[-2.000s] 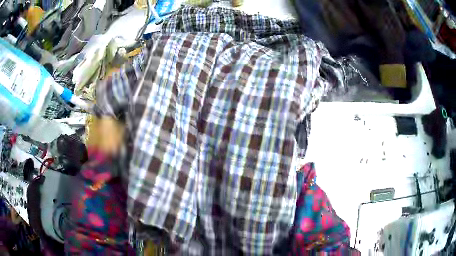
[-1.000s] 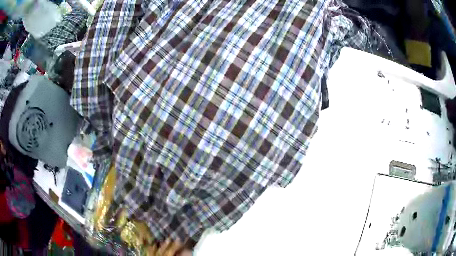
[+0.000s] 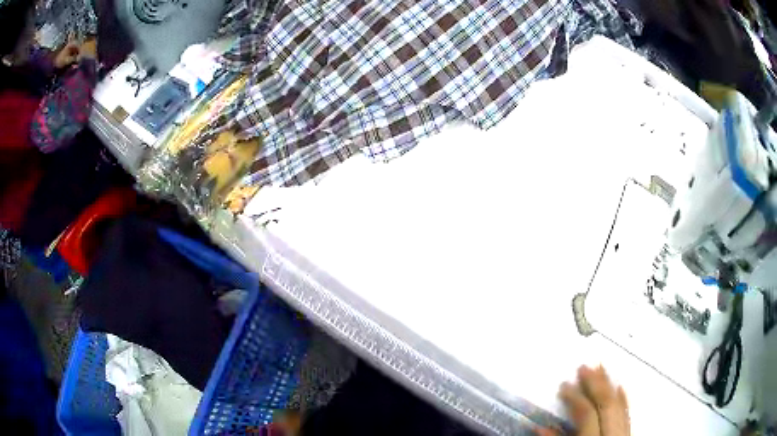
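Observation:
The plaid garment (image 3: 375, 77) in brown, white and blue checks lies spread on the white table at the top of the view. My right hand (image 3: 594, 402) is at the bottom edge, blurred and partly cut off. It is over the table near its front edge, with fingers extended and nothing visible in it, well away from the garment. A small blurred skin-toned patch (image 3: 286, 422) beside the crate at the bottom edge may be my left hand; I cannot tell its state.
The sewing machine head (image 3: 724, 183) is at the right. Black-handled shears (image 3: 724, 366) lie beside it. A crumpled clear bag with yellow-brown contents (image 3: 228, 157) is at the left table edge. A blue crate (image 3: 254, 358) with pale and dark cloth is below. Another person's hand (image 3: 75, 53) is at upper left.
The view has swung left and down. The garment now lies farther up in the view, and more of the table front and the crate show. The hand near the garment's lower edge is gone from there.

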